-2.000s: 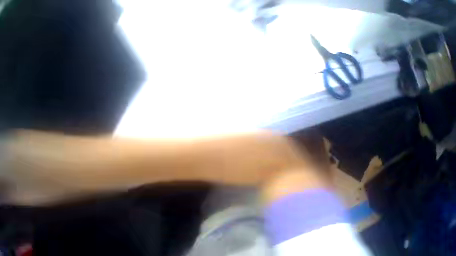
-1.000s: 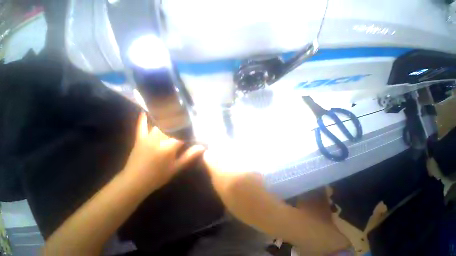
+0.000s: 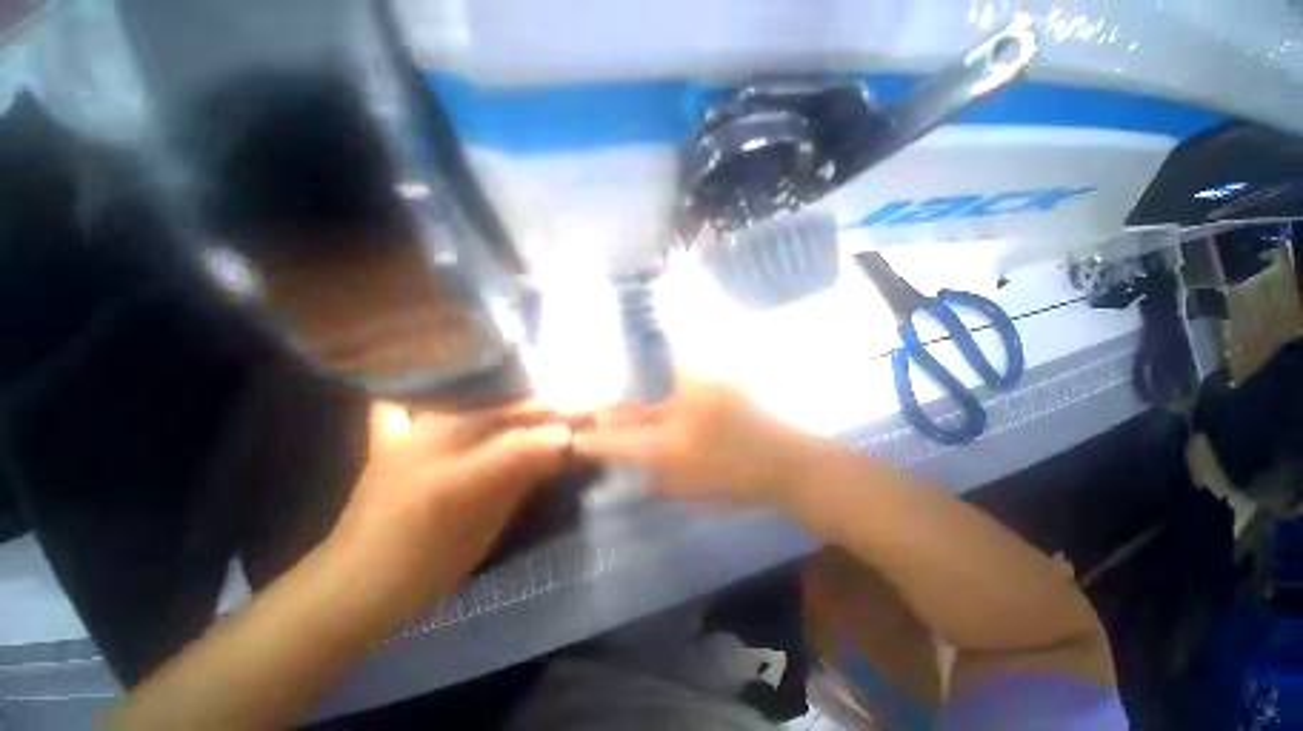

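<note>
Black cloth (image 3: 157, 471) lies on the white machine table to the left of the needle area and partly under my hands. My left hand (image 3: 450, 479) rests on the cloth, fingers pointing toward the glowing needle lamp (image 3: 572, 343). My right hand (image 3: 686, 443) is just right of it, fingertips meeting the left hand's at the cloth edge below the lamp. The glare and blur hide the needle and the exact finger grip. The sewing machine head (image 3: 986, 179), white with a blue stripe, stands over the work.
Scissors with blue loop handles (image 3: 955, 357) lie on the table right of my right hand. A printed ruler (image 3: 1065, 379) runs along the table's front edge. A grey ribbed block (image 3: 779, 260) and a shiny lever (image 3: 943, 107) sit near the needle. A blue basket (image 3: 1272, 643) shows at lower right.
My view has moved closer to the machine head. The black cloth has left much of the table front, baring the ruler there. My right hand is now flatter beside the left fingertips.
</note>
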